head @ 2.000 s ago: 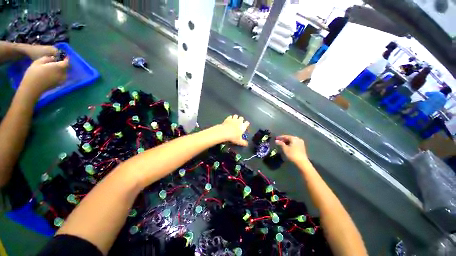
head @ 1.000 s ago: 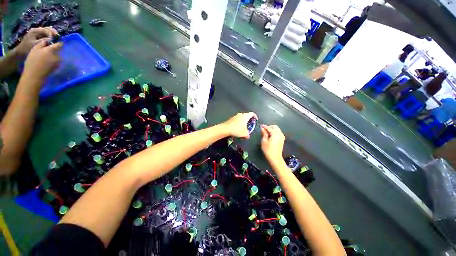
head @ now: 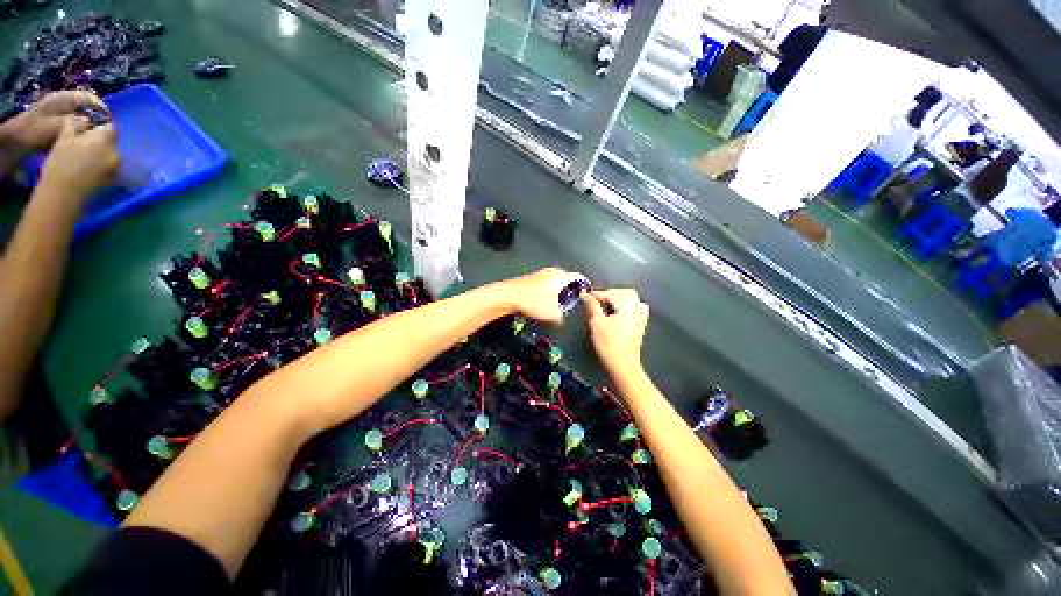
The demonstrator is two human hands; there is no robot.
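Observation:
My left hand (head: 545, 293) holds a small round silvery-dark unit (head: 572, 292) by its edge above the belt. My right hand (head: 617, 324) is beside it, its thumb and fingertips pinched at the unit's right side; whether they hold a small part or wire is too small to tell. Below my forearms lies a large pile of black housings (head: 465, 402) with pale green round ends and curling red wires. A round unit (head: 712, 408) lies beside a black housing (head: 740, 435) on the belt, right of my right forearm.
A perforated white post (head: 442, 140) stands behind the pile. Near it lie a loose round unit (head: 383, 172) and a single black housing (head: 498, 228). A metal rail (head: 745, 297) runs along the far side. At left, another person's hands (head: 82, 146) work over a blue tray (head: 163, 157).
My hands have come together at the round unit, now held off the belt. The housing and round unit at right have shifted further right. A single housing now shows right of the post.

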